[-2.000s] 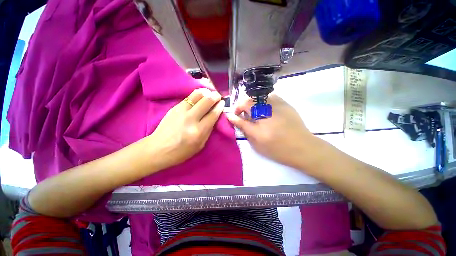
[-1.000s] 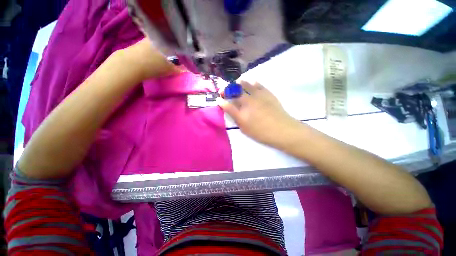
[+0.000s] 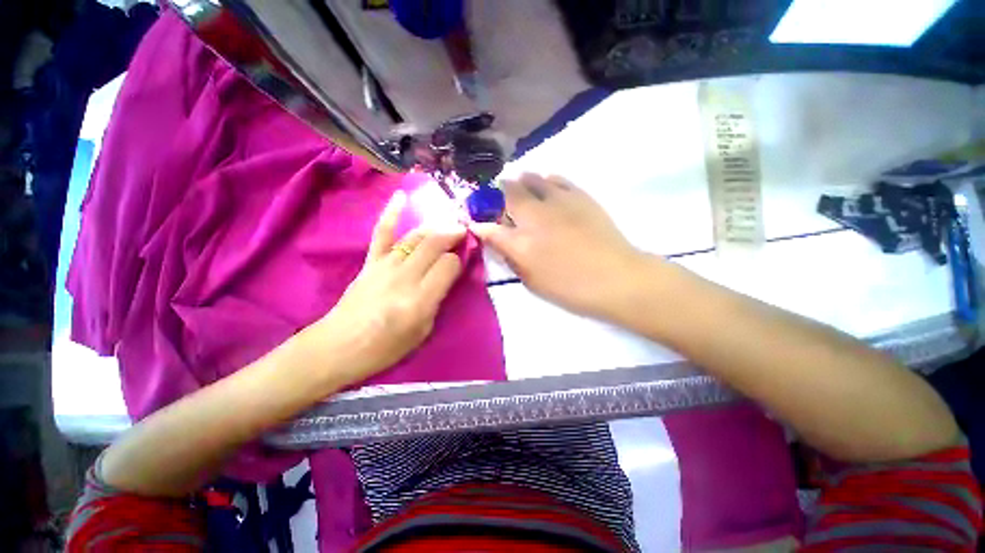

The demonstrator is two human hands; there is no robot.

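Note:
A magenta garment piece (image 3: 248, 238) lies in soft folds on the table, its flat right part under the needle area. The presser foot and needle (image 3: 443, 184) are in bright lamp glare. My left hand (image 3: 394, 292) lies on the cloth, its thumb and fingertips pinching the cloth edge just in front of the foot. My right hand (image 3: 556, 243) is right beside it, fingertips at the same edge, partly behind the blue knob (image 3: 485, 203). Whether a label is between the fingertips cannot be seen in the glare.
The sewing machine head (image 3: 508, 65) hangs over the table's back. A beige printed strip (image 3: 734, 162) lies right of the needle. A black-and-white label bundle (image 3: 886, 219) and a thin blue tool (image 3: 961, 270) lie at the right. A ruler band (image 3: 518, 407) runs along the front edge.
My left hand has come back from behind the machine head to the cloth edge in front of the foot. The white-and-black label seen on the cloth is no longer visible. My right hand stays near the knob.

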